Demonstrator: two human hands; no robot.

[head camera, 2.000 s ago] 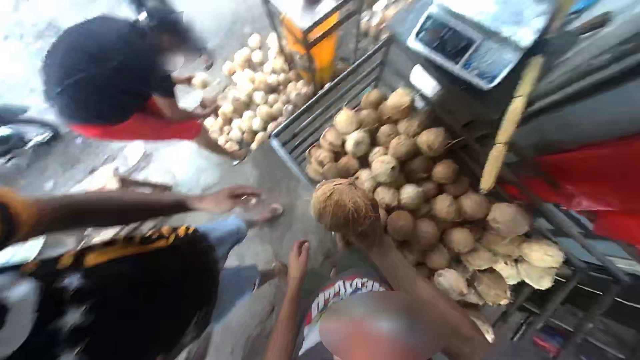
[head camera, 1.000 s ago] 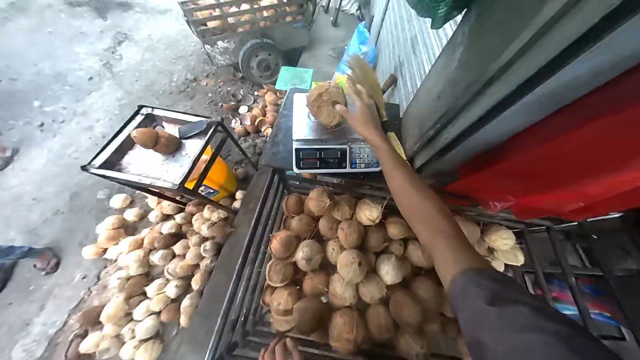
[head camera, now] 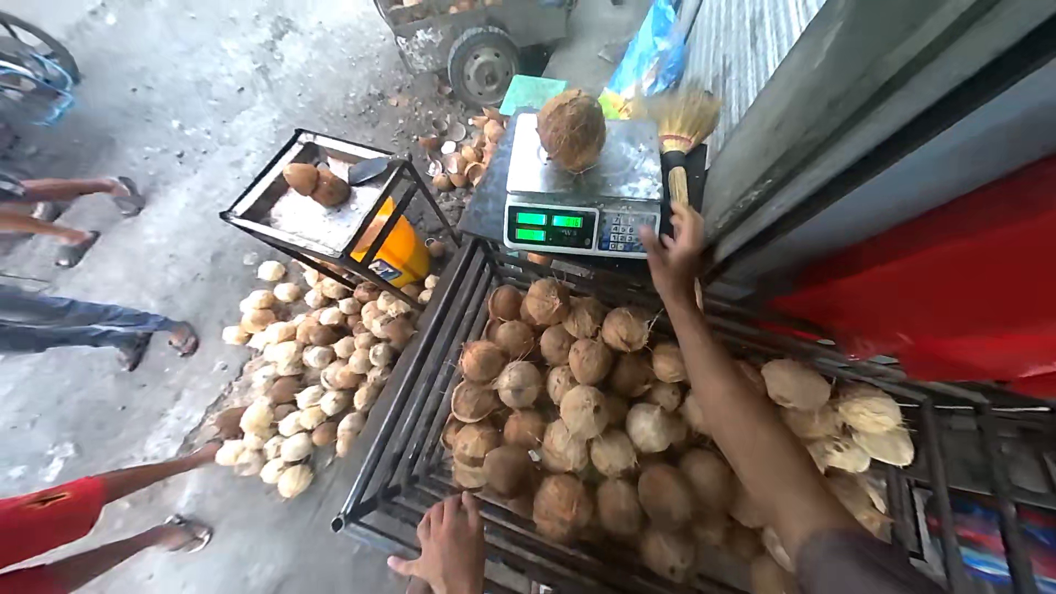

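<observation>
A husked brown coconut (head camera: pixel 572 129) rests on the steel pan of a digital scale (head camera: pixel 584 186), whose display is lit green. My right hand (head camera: pixel 675 247) is at the scale's right front corner by the keypad, fingers partly bent; a straw brush (head camera: pixel 679 136) with a dark band lies just beyond it, and whether the fingers touch its handle I cannot tell. Below my forearm, many coconuts (head camera: pixel 583 411) fill a slatted metal bin (head camera: pixel 412 388). At the bin's near edge is my left hand (head camera: pixel 450 544), fingers spread over the rail, holding nothing.
Left of the bin, peeled coconuts (head camera: pixel 309 363) lie heaped on the ground beside a metal stand (head camera: pixel 305 223) and a yellow bucket (head camera: pixel 404 247). People's legs (head camera: pixel 91 318) show at the left. A wheeled cart (head camera: pixel 487 62) stands behind; a red cloth (head camera: pixel 932 289) hangs at right.
My right hand has let go of the coconut, which stays on the scale, and has moved back to the keypad corner. The scale's display shows green now. The view has shifted widely since the oldest frame.
</observation>
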